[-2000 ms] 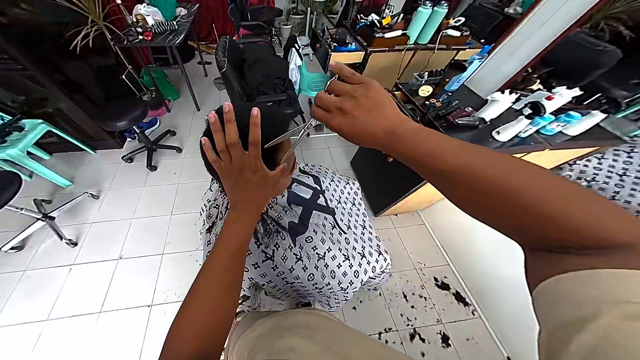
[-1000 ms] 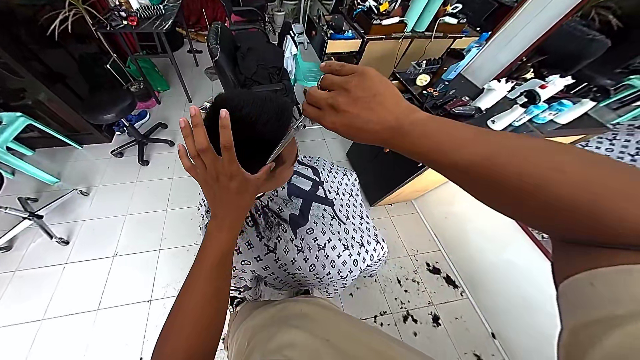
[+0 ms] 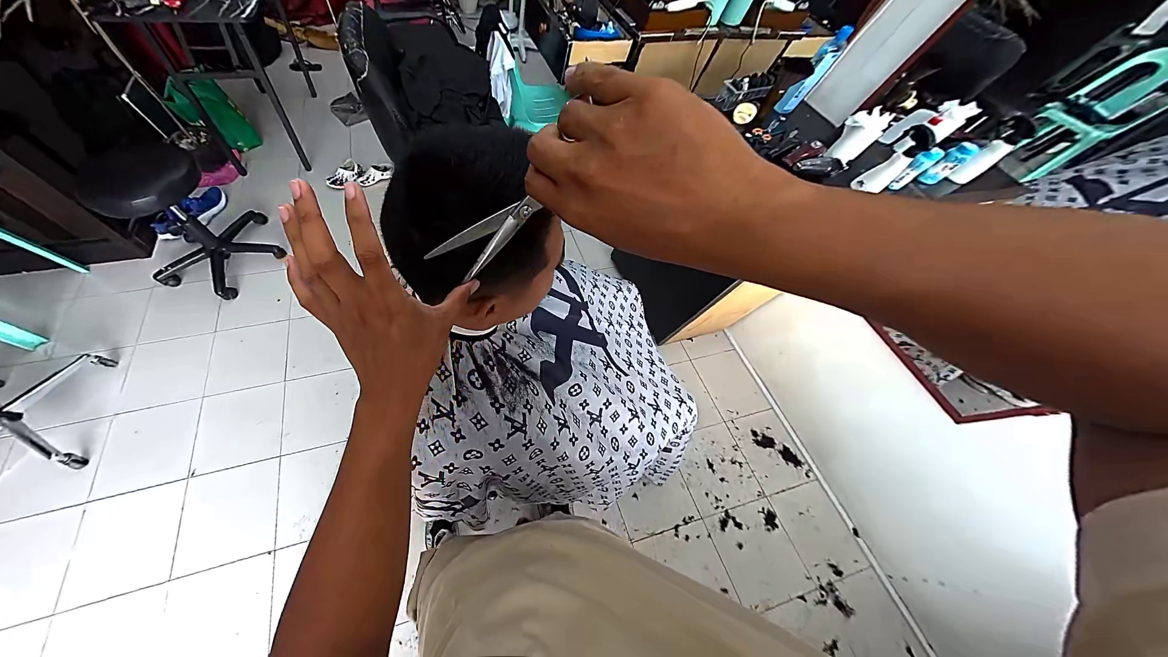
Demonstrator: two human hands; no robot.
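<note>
Haircutting scissors (image 3: 497,233) lie with parted blades against the side of a seated person's short black hair (image 3: 456,182), above the ear. My right hand (image 3: 639,155) holds their handles, which the fingers mostly hide. My left hand (image 3: 374,310) is spread at the back of the head, its thumb tip close to the lower blade tip; it holds nothing. A white barber cape (image 3: 547,401) with a dark pattern covers the seated person, and loose cut hair lies on it below the neck.
A black barber chair (image 3: 438,73) stands beyond the head, and a wheeled stool (image 3: 137,182) is at left. Spray bottles (image 3: 885,164) crowd the counter at right. A mirror (image 3: 967,383) edges the white wall. Cut hair (image 3: 776,447) is scattered on the tiles.
The scissors have moved from the front side of the head to above the ear, with their blades parted. My left hand has shifted down and back on the head. The view has moved closer.
</note>
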